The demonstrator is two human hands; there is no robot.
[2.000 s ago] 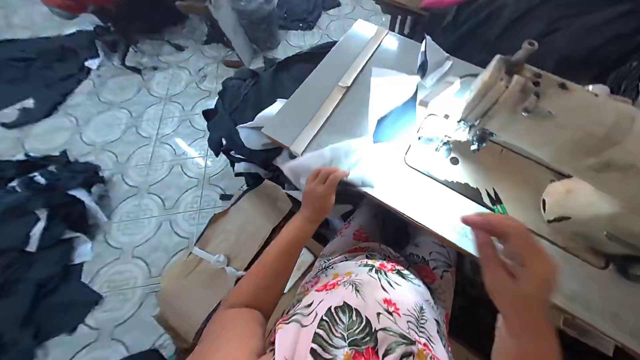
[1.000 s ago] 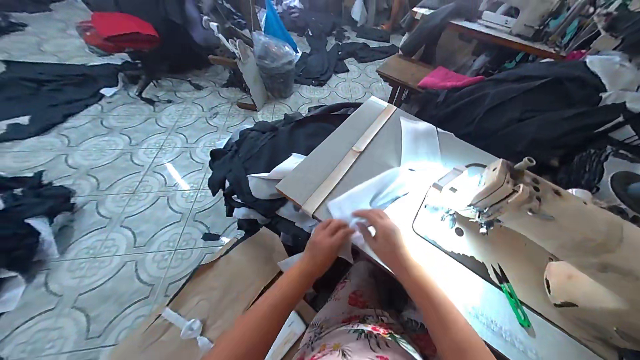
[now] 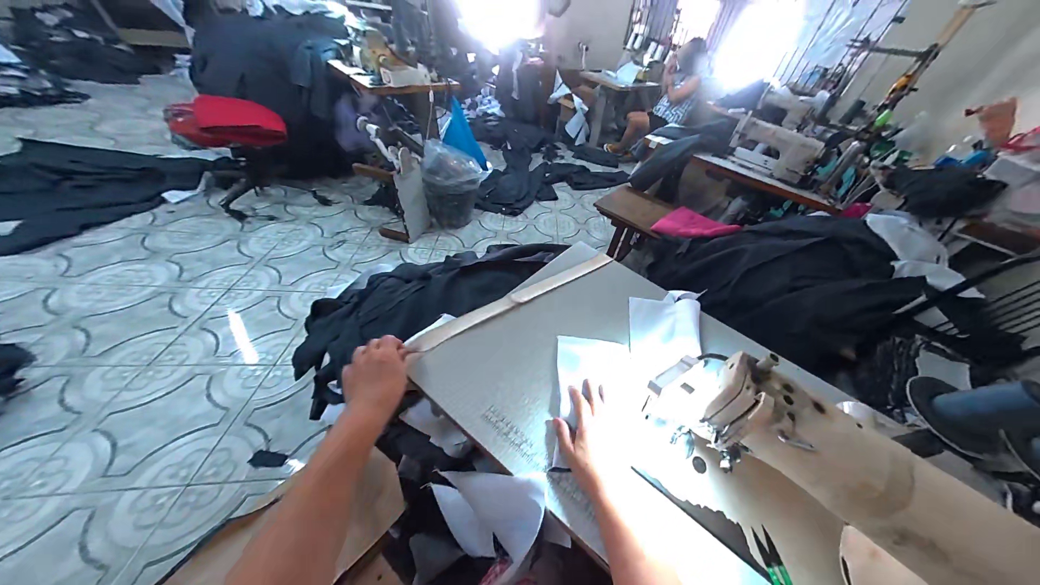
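Observation:
My left hand (image 3: 375, 380) is at the left corner of the sewing table (image 3: 504, 370), its fingers curled by the end of a pale strip (image 3: 520, 301) along the table's edge; whether they grip something there is unclear. My right hand (image 3: 583, 431) lies with spread fingers on a white fabric piece (image 3: 573, 366) on the tabletop. Another folded white piece (image 3: 665, 325) lies behind it. The industrial sewing machine (image 3: 853, 463) stands to the right, its lamp glaring over the bed. Green-handled thread snips (image 3: 770, 556) lie near the machine bed.
Dark fabric (image 3: 439, 284) is heaped beyond the table's left edge, and white scraps (image 3: 496, 508) hang below the front edge. A brown paper or cardboard sheet (image 3: 366, 512) is under my left forearm. More dark cloth (image 3: 780, 284) is piled behind the table. A person (image 3: 674, 89) sits far back.
My hands have moved apart from the white fabric they were both handling at the front edge. The left is now at the table's corner; the right lies on white fabric. The view has tilted up.

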